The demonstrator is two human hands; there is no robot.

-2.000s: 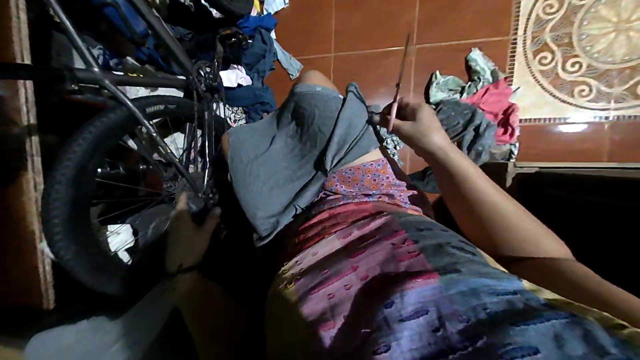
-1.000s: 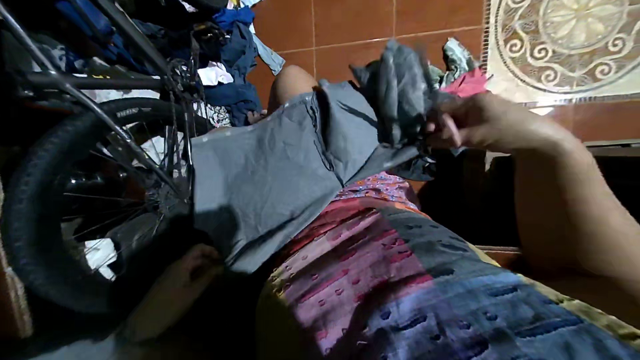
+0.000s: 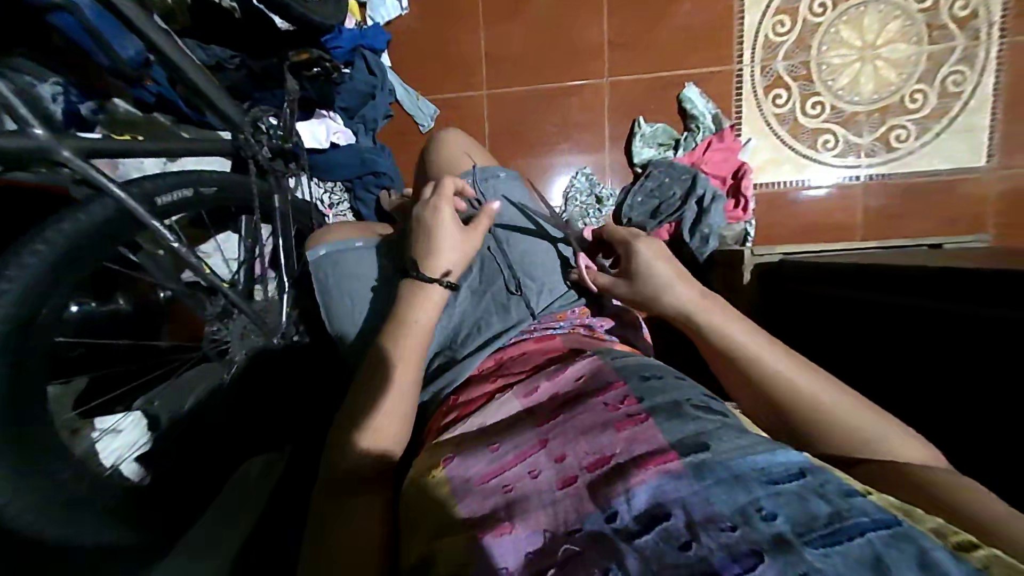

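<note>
A grey cloth (image 3: 512, 264) lies spread over my lap, with a dark drawstring-like cord (image 3: 506, 260) on it. My right hand (image 3: 640, 268) holds a pair of scissors with pink handles (image 3: 586, 268), its blades parted and pointing up and left above the cloth. My left hand (image 3: 448, 228), with a dark braided bracelet on the wrist, is over the upper part of the cloth. Its thumb and fingers are apart near a thin dark strand; whether they pinch it I cannot tell.
A bicycle's rear wheel (image 3: 144, 192) and frame stand close on the left. Behind them clothes (image 3: 360, 104) are heaped. A smaller pile of grey, red and patterned cloth (image 3: 672, 196) lies on the tiled floor (image 3: 544, 120) ahead. A dark piece with a wooden edge (image 3: 864, 248) is at the right.
My left hand has moved from beside the wheel and the cloth's lower left edge up onto the cloth. The grey fabric bunched at my right hand one second ago now lies down, and the scissors show clearly.
</note>
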